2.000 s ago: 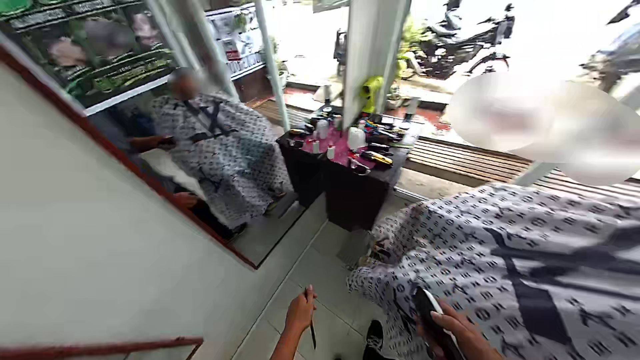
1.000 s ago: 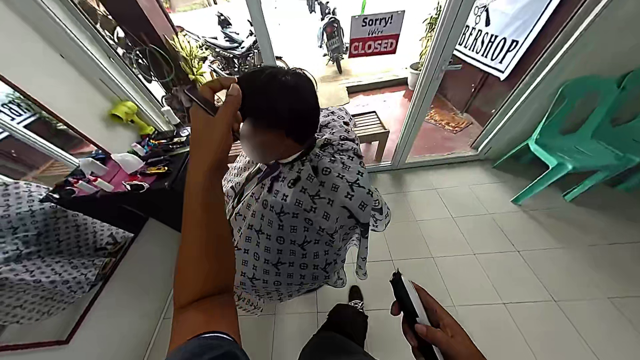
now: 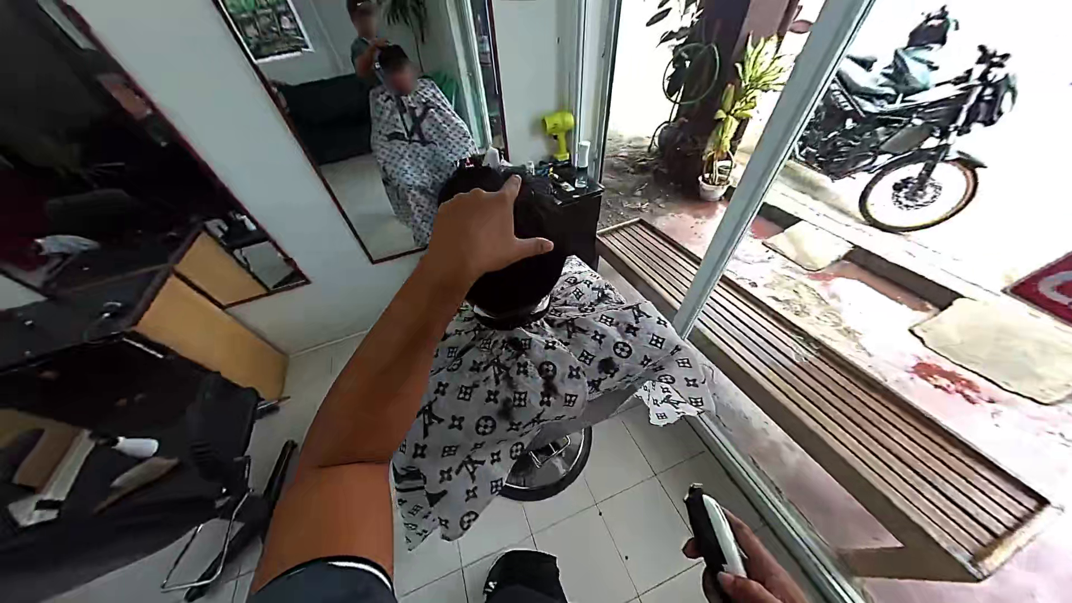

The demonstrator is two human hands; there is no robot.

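Note:
Seen from behind, a seated person wears a white barber cape (image 3: 511, 394) with dark printed motifs and loose dark hair clippings on it. My left hand (image 3: 486, 226) rests on top of the person's dark-haired head (image 3: 515, 280), fingers spread; whether anything is under the palm is hidden. At lower right, clear of the cape, my right hand (image 3: 745, 565) grips a black and silver hair clipper (image 3: 713, 532), its blade end pointing up.
A dark counter (image 3: 578, 199) with bottles and a yellow-green hair dryer (image 3: 559, 134) is beyond the head. Mirrors (image 3: 335, 159) line the left wall. A slatted wooden bench (image 3: 821, 394) runs along the glass at right. The chair's round metal base (image 3: 548, 469) stands on the tiles.
The view has swung to behind the seated person. My left hand, raised at the front of the hair a second ago, now lies on top of the head. The clipper stays in my right hand.

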